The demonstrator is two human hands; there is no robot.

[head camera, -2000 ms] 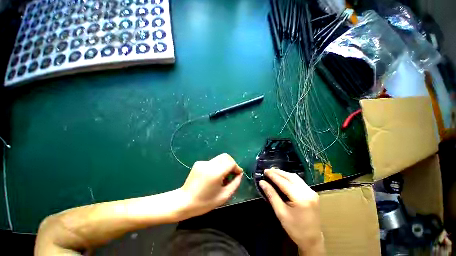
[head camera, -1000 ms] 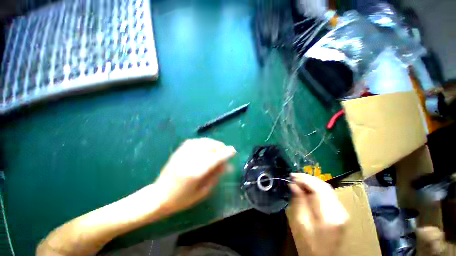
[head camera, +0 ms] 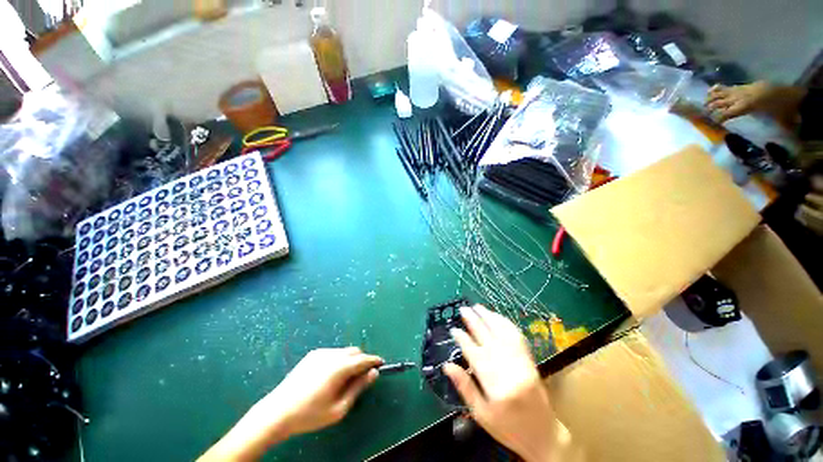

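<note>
A black housing (head camera: 440,354) lies on the green bench near its front edge. My right hand (head camera: 501,379) rests over its right side with the fingers on it. My left hand (head camera: 329,388) is just left of the housing and pinches a short dark sleeved wire lead (head camera: 395,367), whose tip points at the housing's left side. The rest of the lead is hidden by my fingers. A bundle of black sleeved wires (head camera: 442,149) lies behind, thin grey ends spread towards the housing.
A white tray of round parts (head camera: 180,244) is at the left. An open carton (head camera: 668,235) with units stands at the right. Scissors (head camera: 271,143), a brown pot (head camera: 248,105), a white bottle (head camera: 422,68) and plastic bags (head camera: 550,131) are behind. Another person's hand (head camera: 735,99) shows at upper right.
The view has tilted up, showing more of the bench's back. The sleeved lead that lay on the bench is now in my left hand. My right hand has moved onto the housing.
</note>
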